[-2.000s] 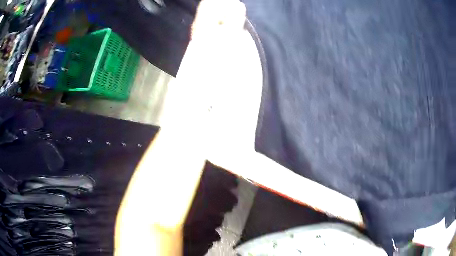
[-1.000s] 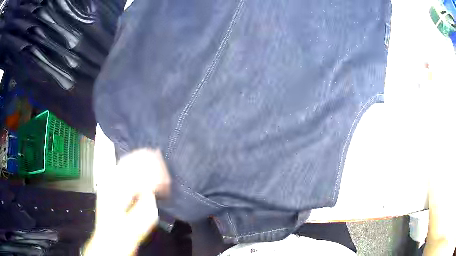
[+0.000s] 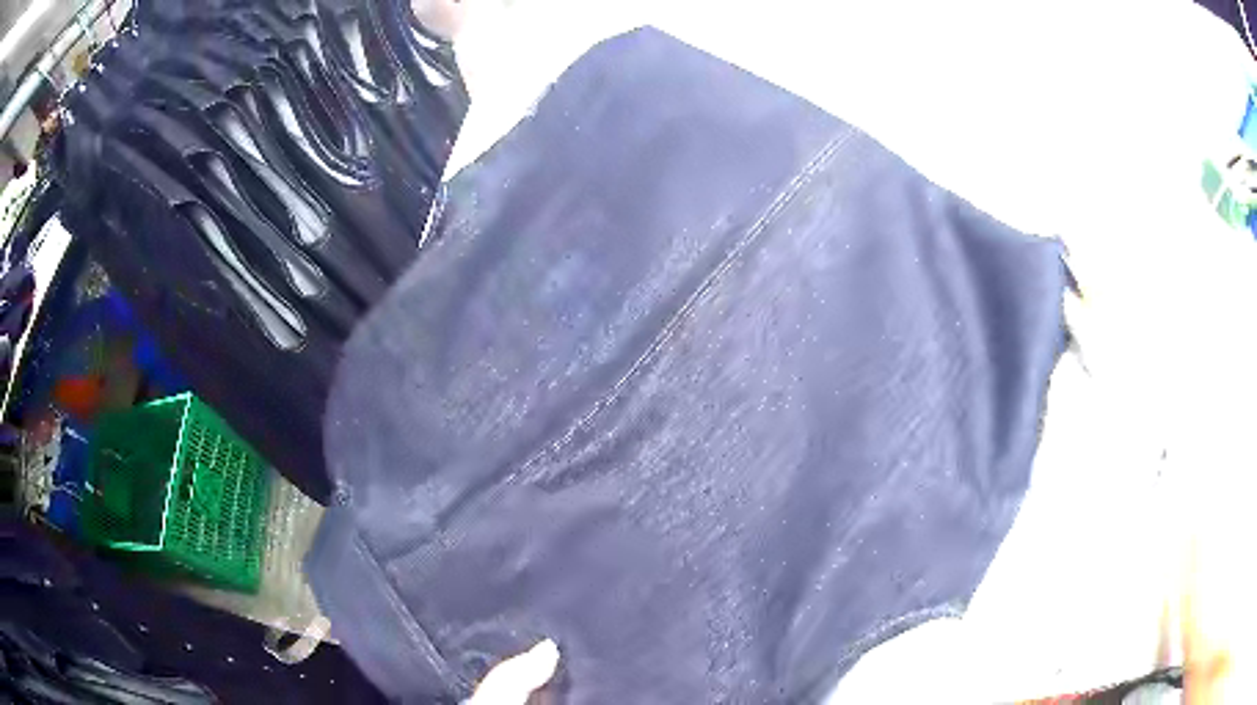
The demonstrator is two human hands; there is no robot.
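A sleeveless dark denim garment (image 3: 689, 358) lies spread on the overexposed white table (image 3: 1075, 551), with a pale-stitched seam running diagonally across it. A curved, stitched edge shows at its lower right. My left hand (image 3: 517, 675) is cut off by the bottom edge; its thumb lies on the cloth near a stitched edge and its other fingers are hidden, apparently pinching the garment. My right forearm (image 3: 1206, 654) shows washed out at the lower right edge; the hand cannot be made out in the glare.
Dark garments (image 3: 248, 179) hang in a row from a grey metal rail (image 3: 48, 55) at the upper left. A green slatted crate (image 3: 179, 496) stands on the floor at left. More dark garments (image 3: 83, 620) are at lower left. A small pinkish shape at the top is unclear.
The garment comes fully into view, then shifts and turns on the table, its far edge now showing. My left hand has moved down and right to the bottom edge. The view has shifted.
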